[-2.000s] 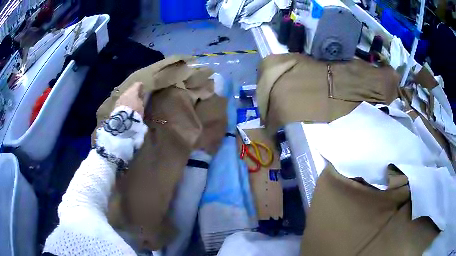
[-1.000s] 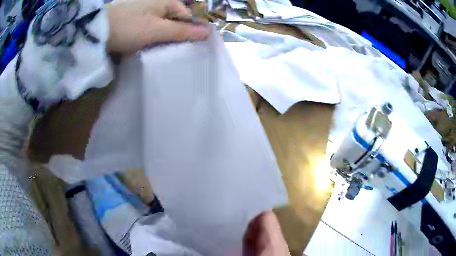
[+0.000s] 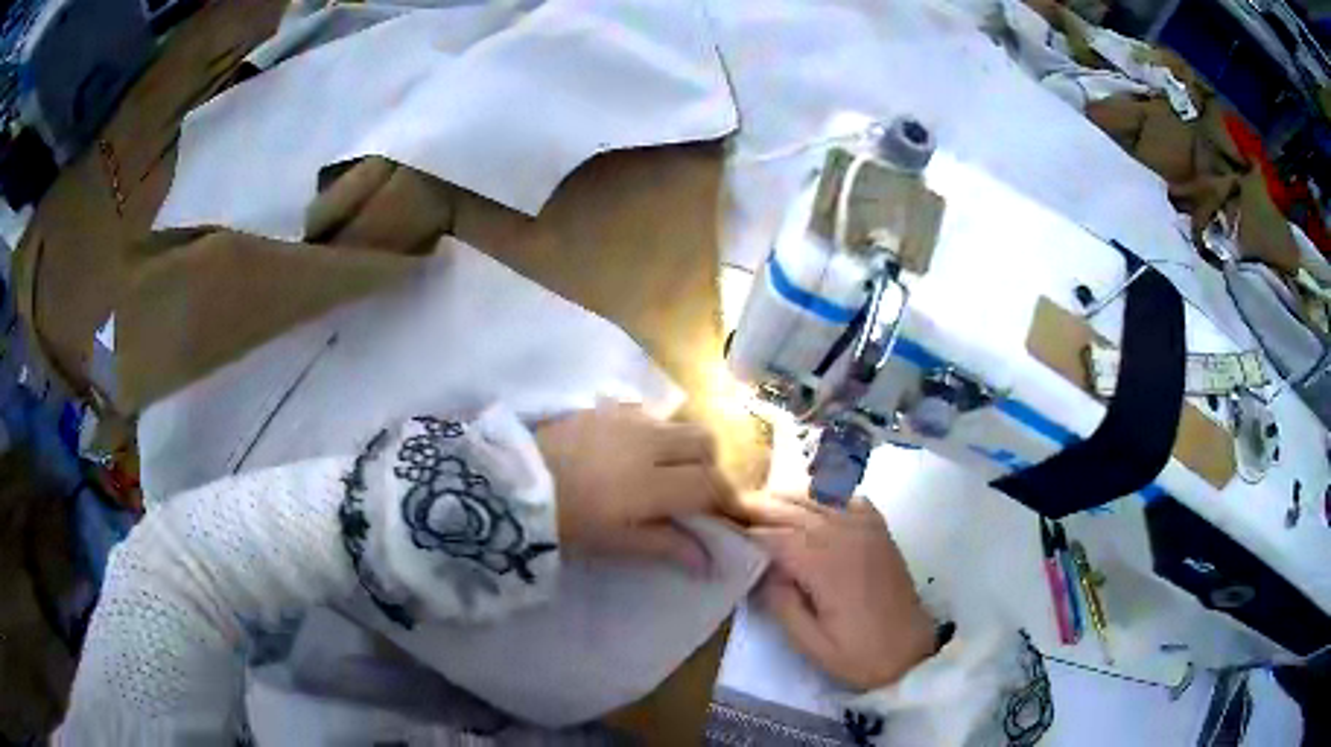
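A garment panel, pale side up [image 3: 584,657], lies over brown cloth [image 3: 642,219] on the machine table. My left hand [image 3: 642,482] lies palm down on the pale panel, fingers pointing to the needle area. My right hand [image 3: 847,584] touches the panel's right corner near the left fingertips; whether it pinches the cloth is unclear. The sewing machine head [image 3: 832,307], white with a blue stripe, stands just beyond and right of my hands. Its lamp glares beside the fingertips, and the needle and presser foot are hard to make out.
Another pale panel [image 3: 482,102] lies behind on brown cloth. A black band [image 3: 1146,394] crosses the machine arm. Thin pens or tweezers [image 3: 1073,591] lie right of my right hand. A graduated strip [image 3: 788,730] runs along the front edge. Loose brown and pale pieces [image 3: 1153,139] are heaped at back right.
The view has swung right from the hanging panels to the machine. The pale panel, held raised one second ago, now lies on the table, and both hands have come together near the needle.
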